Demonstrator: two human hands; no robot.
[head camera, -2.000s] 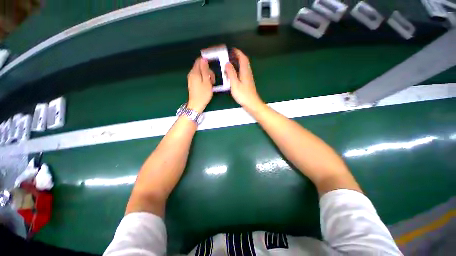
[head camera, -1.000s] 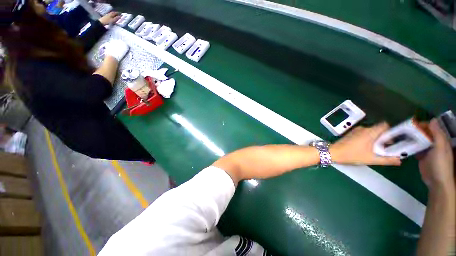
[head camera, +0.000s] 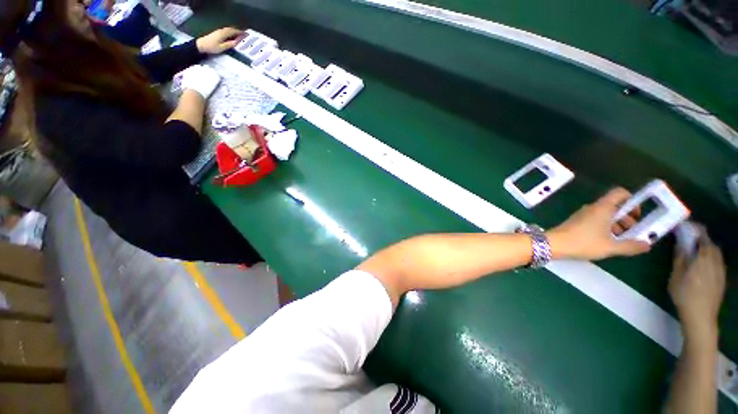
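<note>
A white plastic housing (head camera: 671, 212) with a rectangular window and a dark round spot is held tilted in my left hand (head camera: 600, 230), over the belt at the right; its far edge looks reddish. My right hand (head camera: 697, 268) is beside it at the right, blurred, with a greyish-white piece (head camera: 688, 238) at its fingers, probably another housing. Another white housing (head camera: 538, 181) lies flat on the green belt to the left of my left hand, touching neither hand.
The white edge rail (head camera: 421, 183) runs diagonally between the belt and glossy green worktop (head camera: 388, 209). Several housings (head camera: 337, 86) stand in a row at the upper left. A neighbouring worker (head camera: 121, 154) reaches to them. A red container (head camera: 247, 168) with white cloth sits on the worktop.
My right hand has come away from the housing in my left hand, which is now more visible. The neighbour's hand has pushed along the row, and the row's housings sit closer together.
</note>
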